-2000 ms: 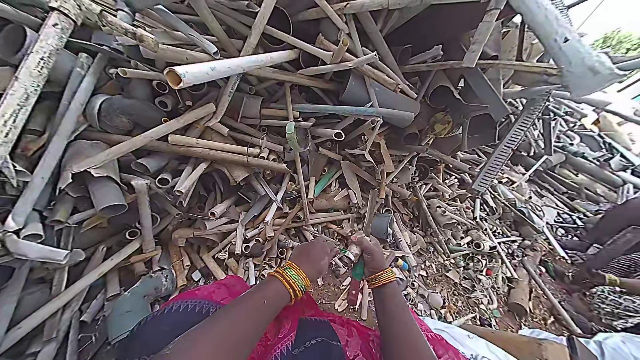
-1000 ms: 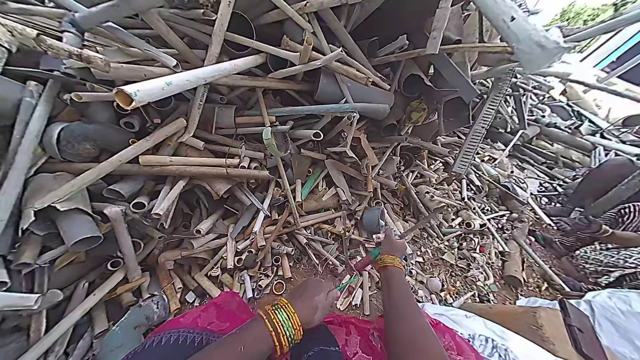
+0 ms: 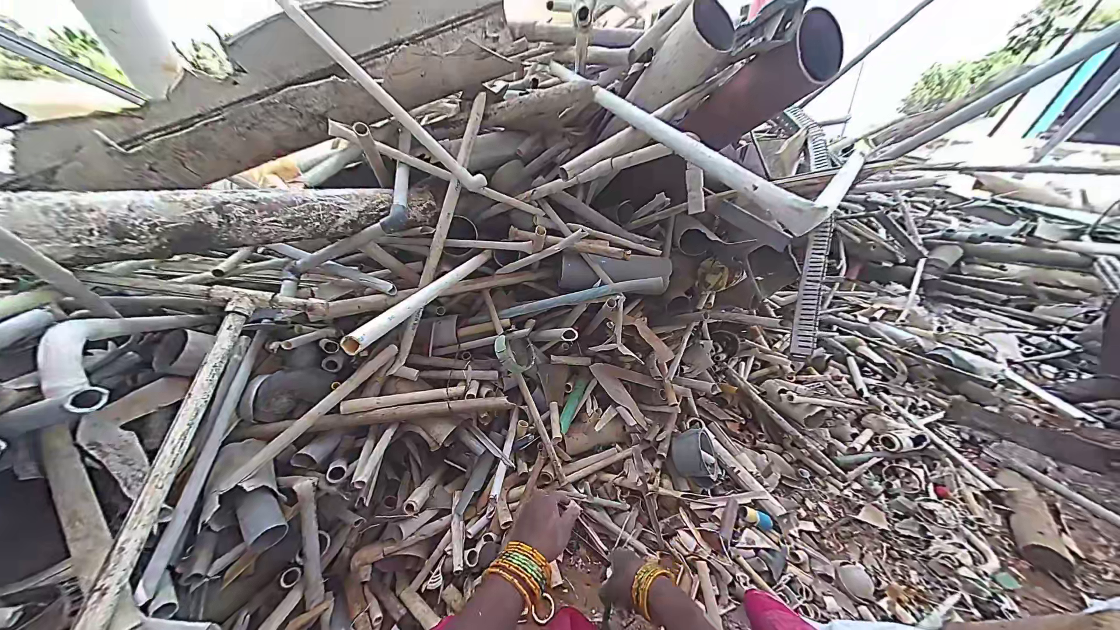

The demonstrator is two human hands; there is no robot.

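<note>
My left hand (image 3: 544,523), with bangles at the wrist, is at the lower middle, its fingers bent over small plastic pipe scraps; what lies under them is hidden. Lower and to its right, my right hand (image 3: 623,577) is low over the ground, its fingers too hard to make out. Just beyond the hands lies a heap of broken pipe pieces. A short grey pipe ring (image 3: 693,455) rests above my right hand. Farther up are a green pipe piece (image 3: 574,404), a white pipe (image 3: 418,302) with a brownish open end and a blue-grey pipe (image 3: 582,296).
Thick pipes (image 3: 759,79) jut out at the top of the heap, and a long dirty pipe (image 3: 210,226) lies across the left. A slotted grey strip (image 3: 809,293) hangs at the right. A brown cylinder (image 3: 1032,523) lies on the ground at the lower right.
The view has tilted up. My hands, close together at first, moved apart, with a reddish piece between them a second ago. That piece no longer shows, and my left hand now reaches onto the scraps.
</note>
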